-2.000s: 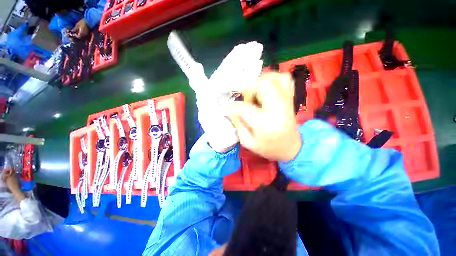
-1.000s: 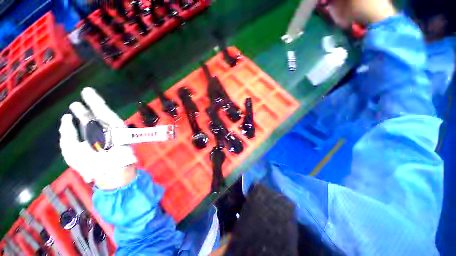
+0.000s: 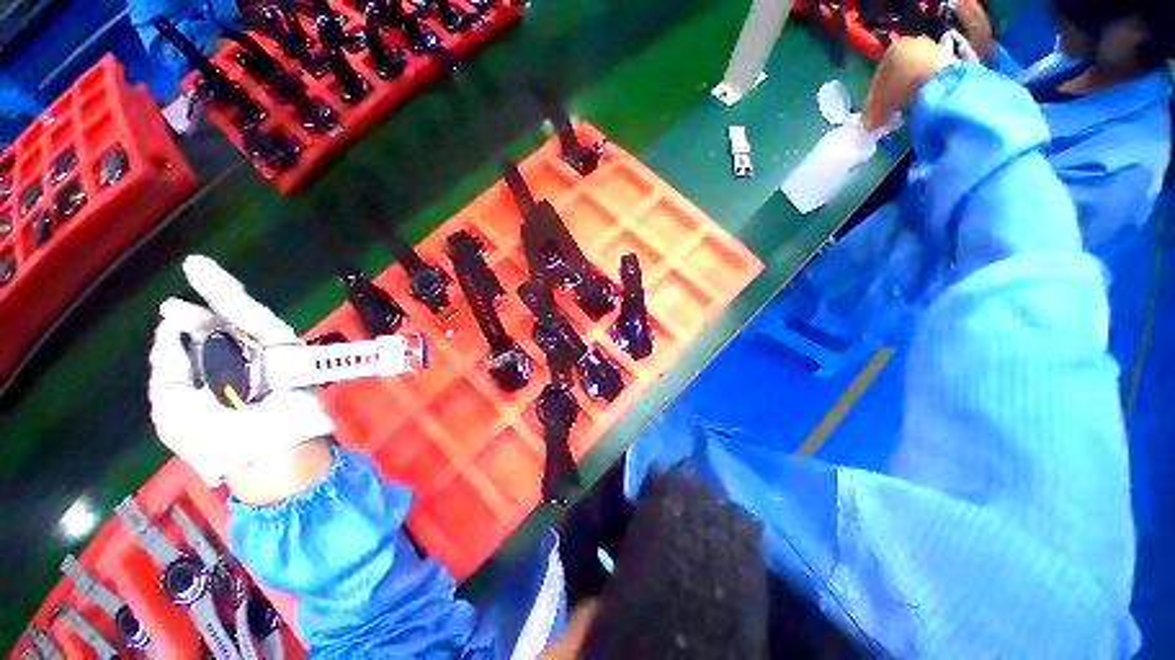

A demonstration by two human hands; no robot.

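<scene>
My left hand (image 3: 245,387), in a white glove, holds a watch with a light strap (image 3: 338,364) at the left. Its dark round head lies on the palm with a small yellow mark, and the pale band points right. My right hand (image 3: 902,84) looks bare and is at the upper right, by a white bottle or container (image 3: 831,165). Its fingertips are small and partly hidden, so I cannot tell whether they hold anything. The red compartment tray (image 3: 445,445) between my hands holds several black-strap watches (image 3: 557,445).
A red tray of light-strapped watches (image 3: 161,496) is at the lower left. More red trays (image 3: 290,161) stand at the upper left. A pale strip (image 3: 754,52) and a small white packet (image 3: 738,151) lie at the upper right. Another person (image 3: 1108,142) is at the right edge.
Since two seconds ago my hands have parted and the view has swung right. My left hand keeps the watch; my right hand has moved to the upper right, near the white container.
</scene>
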